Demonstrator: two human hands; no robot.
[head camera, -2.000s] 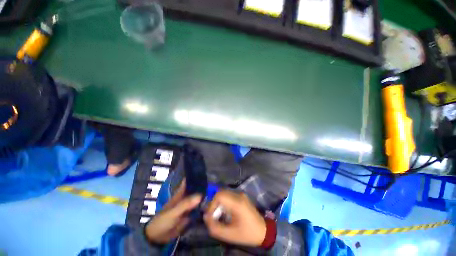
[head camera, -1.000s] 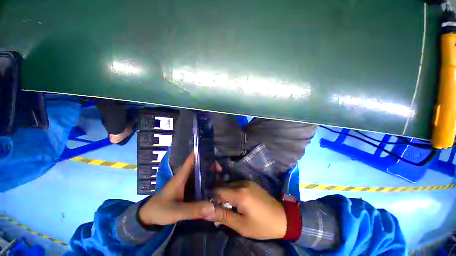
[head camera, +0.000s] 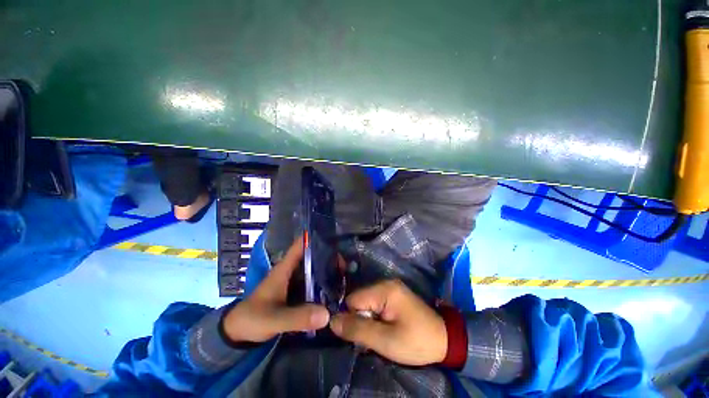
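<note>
A dark smartphone (head camera: 320, 233) stands nearly edge-on over my lap, just below the bench edge. My left hand (head camera: 272, 311) grips its lower part from the left, thumb on the near end. My right hand (head camera: 396, 322) is at the phone's lower right side, fingers curled and pinched around a small whitish thing (head camera: 364, 314), mostly hidden by the fingers. I cannot tell what this small thing is.
The green bench (head camera: 350, 78) spans the top. A yellow-orange electric screwdriver (head camera: 694, 124) with a black cable is at the right edge. Black stacked trays (head camera: 233, 233) with white patches stand left of my lap. Another person's blue clothing (head camera: 70, 218) and foot are at left.
The view has shifted down from the bench's back, leaving the cup and phone tray out of frame. The phone has turned slightly to show more of its dark face. The blue piece by my right hand no longer shows.
</note>
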